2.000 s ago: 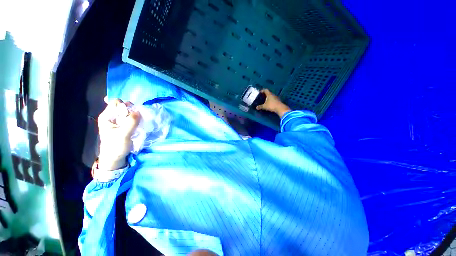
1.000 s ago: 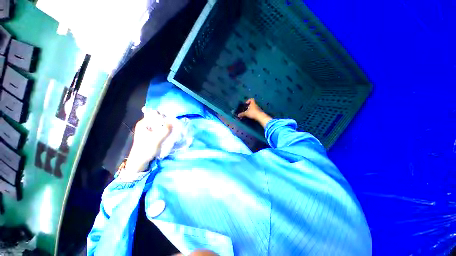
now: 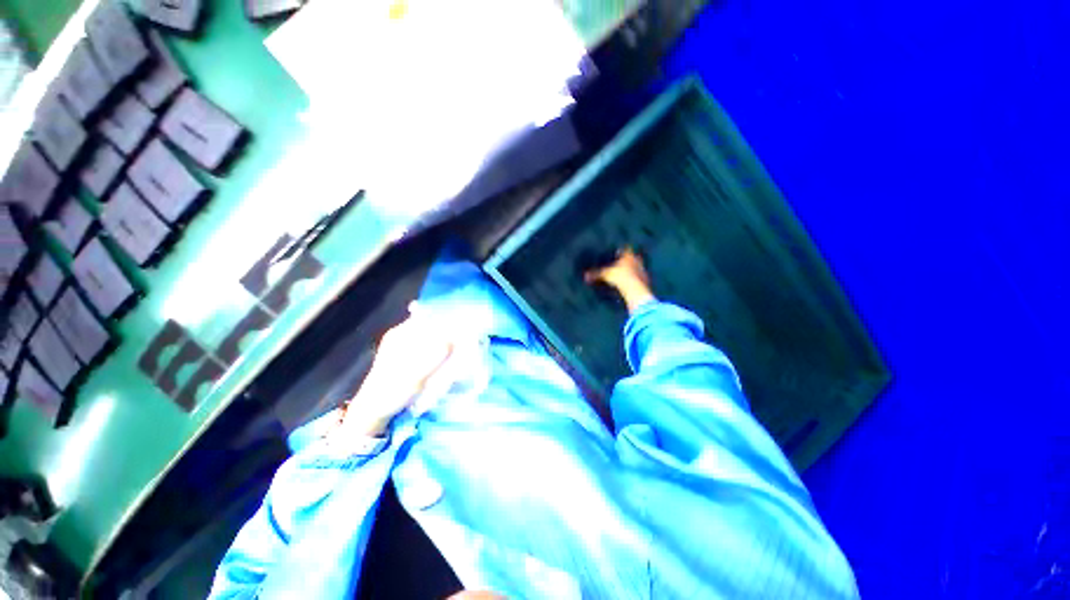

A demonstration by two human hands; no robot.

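My right hand (image 3: 624,279) reaches down inside the dark green plastic crate (image 3: 751,316). A small black part (image 3: 600,259) shows between its thumb and fingers, blurred and dark against the crate floor. My left hand (image 3: 405,366) is closed over my lap and grips a crumpled clear plastic bag (image 3: 465,373). The bag lies against my blue smock and its lower end blends into the bright cloth.
The green-topped bench (image 3: 88,469) is at the left, with slanted rows of black plastic housings (image 3: 135,223). Flat notched black pieces (image 3: 178,366) and a slim dark tool (image 3: 337,218) lie near its edge by a white paper sheet (image 3: 411,94). Blue sheeting (image 3: 962,234) covers the floor at right.
The view has turned toward the bench, so more housings and the paper show. My right hand has moved deeper into the crate with the black part. My left hand keeps the bag.
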